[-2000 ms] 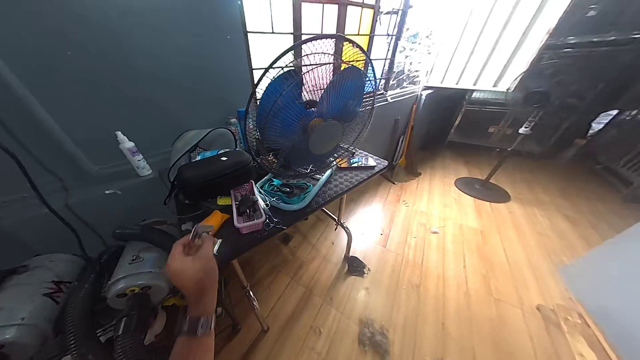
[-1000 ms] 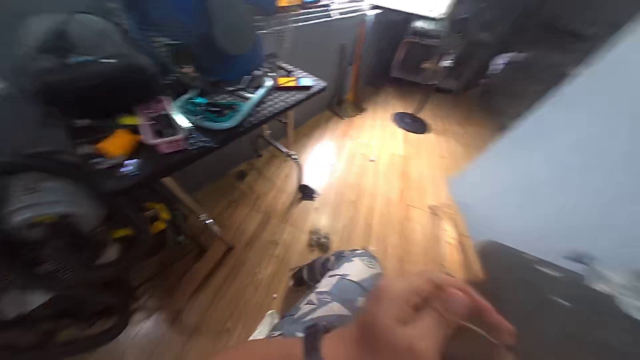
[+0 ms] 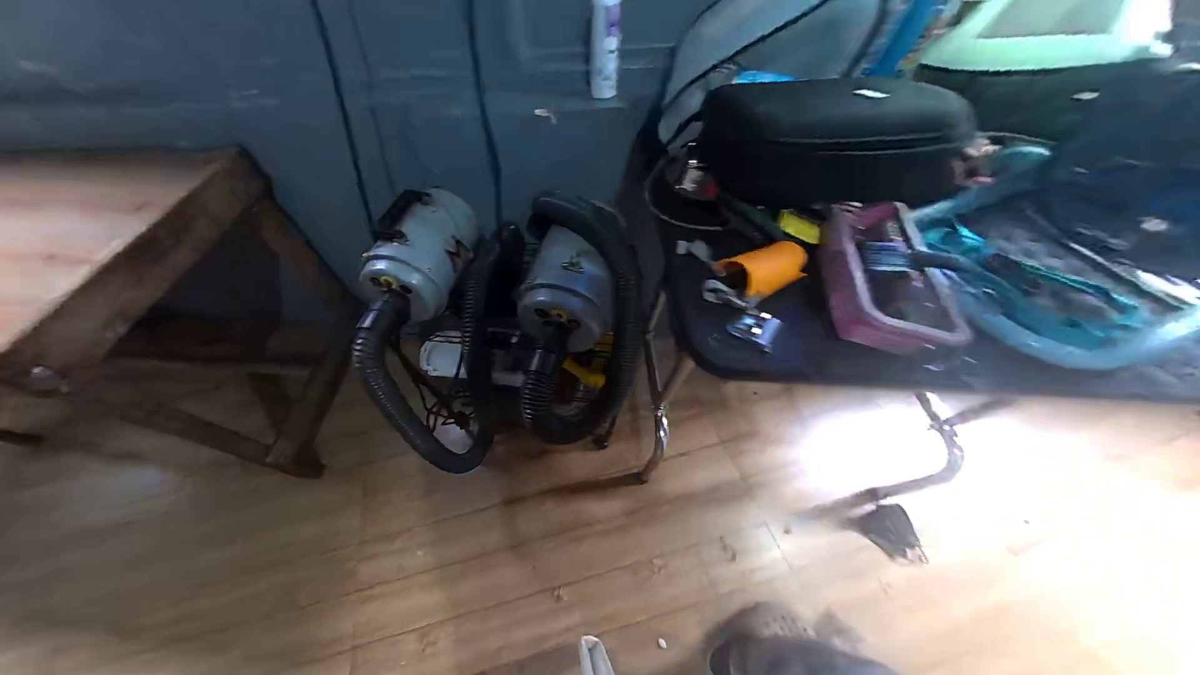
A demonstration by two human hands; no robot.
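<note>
Neither my left hand nor my right hand shows in the head view now. On the dark folding table (image 3: 797, 361) sit a pink plastic basket (image 3: 848, 305) with a brush in it, a black zippered case (image 3: 834, 141) and an orange rolled item (image 3: 773, 267). A small shiny metal piece (image 3: 756, 329) lies near the table's edge. To the right, a light blue tray (image 3: 1059, 352) holds teal cord or tubing. Two metal canister machines (image 3: 422, 248) with black corrugated hoses stand left of the table.
A wooden table (image 3: 103, 216) with braced legs stands at the left. A spray bottle (image 3: 606, 47) is against the grey wall. The folding table's metal leg (image 3: 952, 459) reaches the wooden floor (image 3: 450, 562), where a shoe (image 3: 787, 647) shows at the bottom.
The view has swung left. My hand, seen by the folding table two seconds ago and low in the view one second ago, has left the picture.
</note>
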